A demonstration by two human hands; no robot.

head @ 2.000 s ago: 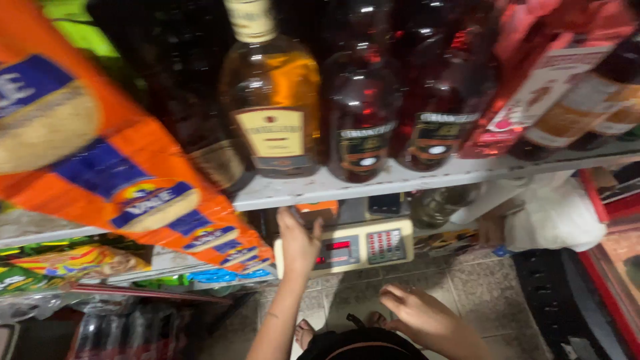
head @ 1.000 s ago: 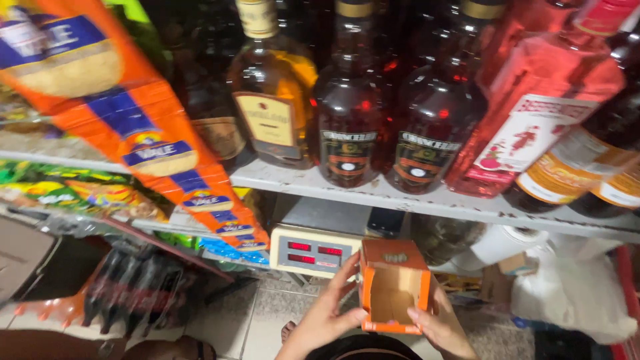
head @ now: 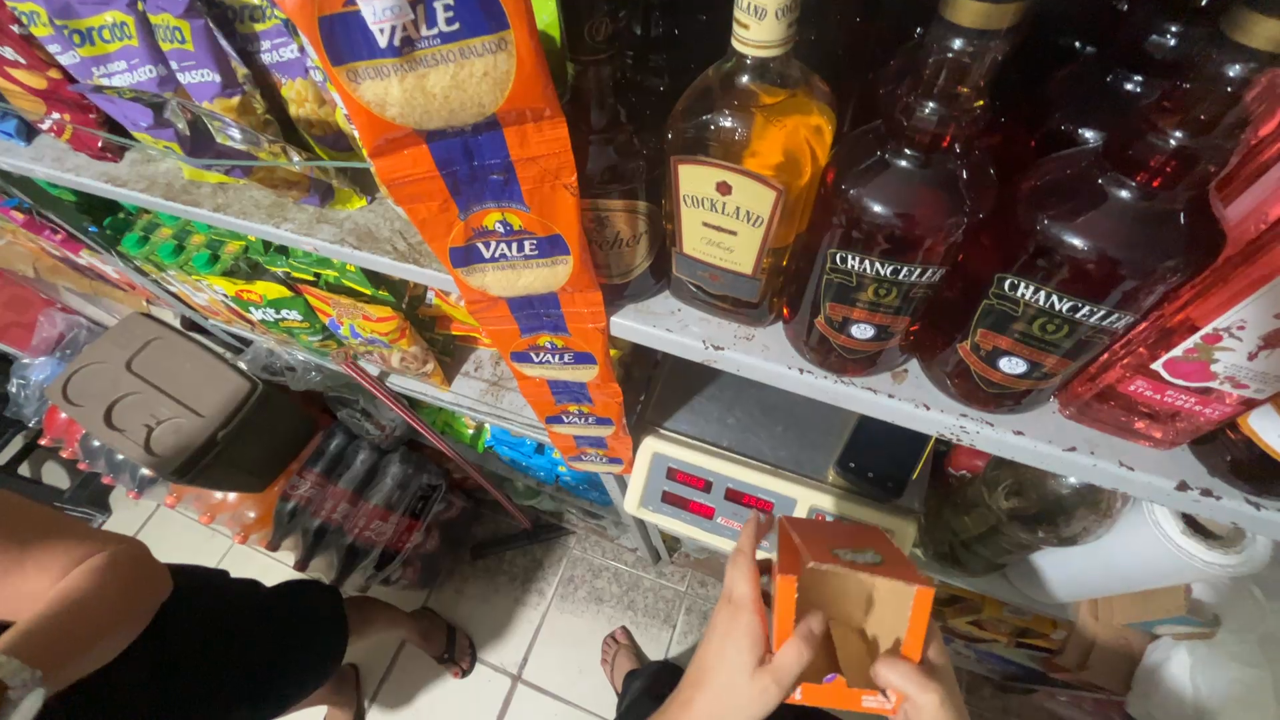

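An orange cardboard box with an open front, its brown inside showing, is held between both my hands at the lower right. My left hand grips its left side, the thumb at the opening and the index finger raised along the side. My right hand holds the lower right corner, with part of the hand hidden by the box. Just behind the box stands a cream digital scale with lit red digits. A dark smartphone lies on the right of its platform.
Whisky bottles and other liquor bottles line the metal shelf above the scale. A strip of orange cheese packets hangs at its left. A person is at lower left, near wrapped soda bottles and a grey-brown container.
Two seconds ago my left hand reached over the scale and my right hand held nothing visible; now both hold the orange box before it. The view has swung left, showing more of the person.
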